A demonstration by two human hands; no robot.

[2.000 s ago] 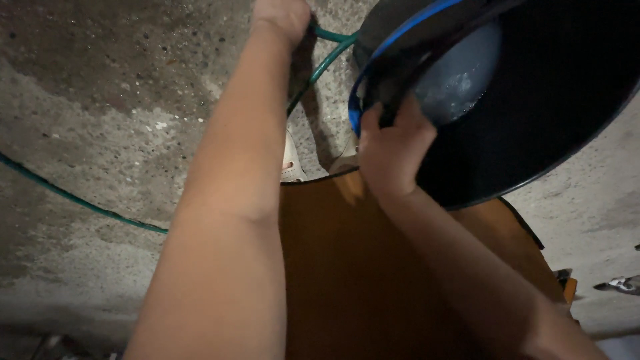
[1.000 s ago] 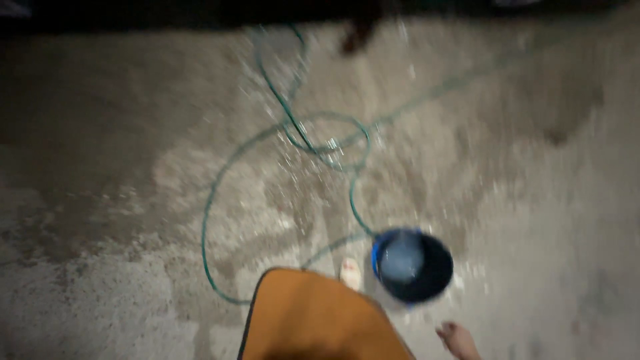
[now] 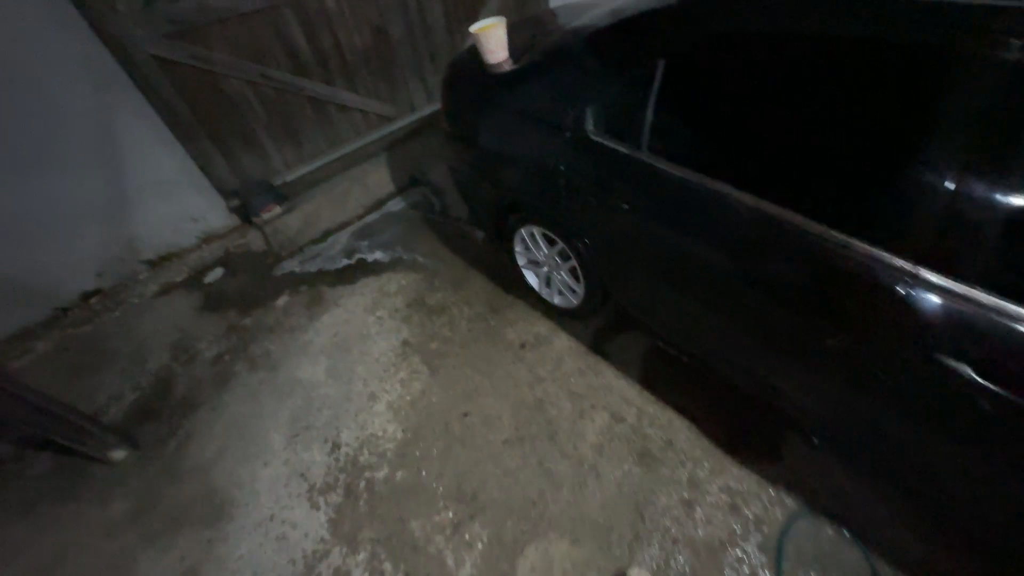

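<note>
Neither my left hand nor my right hand shows in the head view. A black car [image 3: 760, 256] fills the right side, with its silver alloy wheel [image 3: 549, 266] near the middle. On the car's far end stands a light-coloured cup or small bucket [image 3: 491, 42] with a yellowish inside. Part of a green hose [image 3: 788, 532] curves over the wet concrete at the bottom right, close beside the car.
A wooden plank gate [image 3: 280, 96] stands behind the car. At the left rises a pale wall [image 3: 88, 152]. Wet concrete floor [image 3: 448, 408] runs along the car, with whitish suds [image 3: 352, 252] near the gate. A dark beam-like object [image 3: 60, 416] juts in from the left.
The view has swung up from the floor to the car and gate. The black bucket, most of the hose and my hand, seen one second ago, are out of view.
</note>
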